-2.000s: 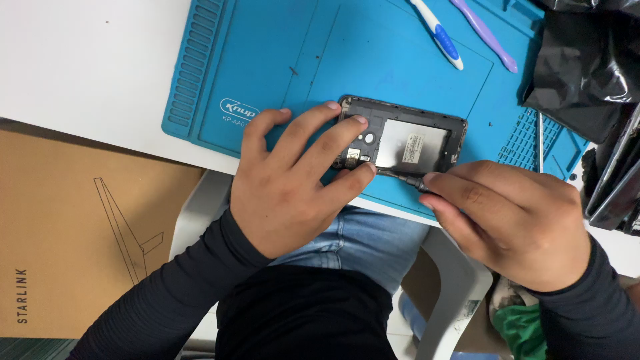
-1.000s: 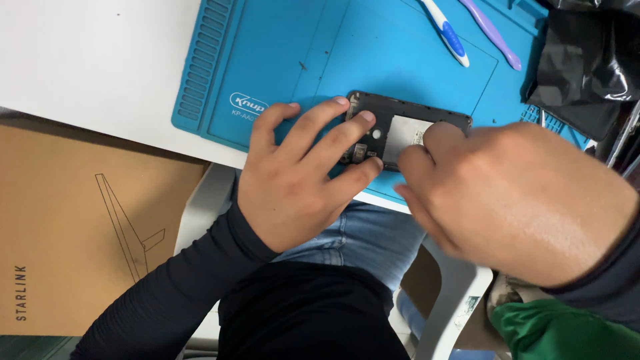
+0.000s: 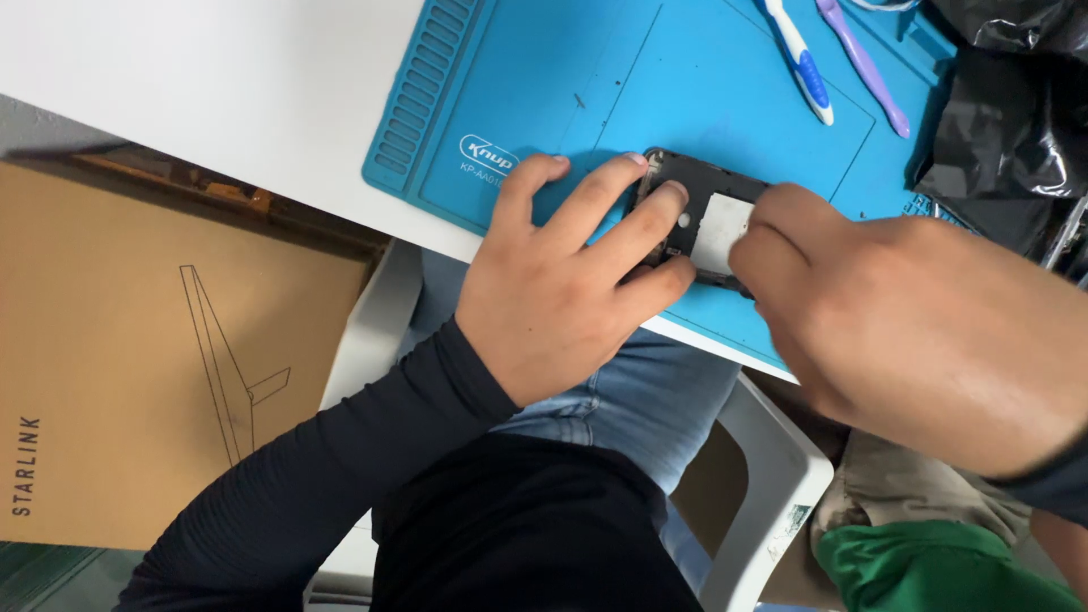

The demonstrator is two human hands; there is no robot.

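Note:
An opened smartphone body, black with a pale metal panel, lies on a blue silicone repair mat. My left hand presses its fingertips on the phone's left end, the thumb at the near edge and other fingers across the top. Over the right end is my right hand, its fingers curled and pinched together. A small dark tool showed in it earlier; now the hand hides its own fingertips and whatever may be between them.
Two toothbrush-like handles, one white and blue and one purple, lie on the mat's far part. Black plastic bags are at the right. A cardboard box stands at lower left. A person's green garment shows at lower right.
My right hand has moved from the phone's near edge up over its right end, covering part of the pale panel. My left hand still rests on the phone's left end.

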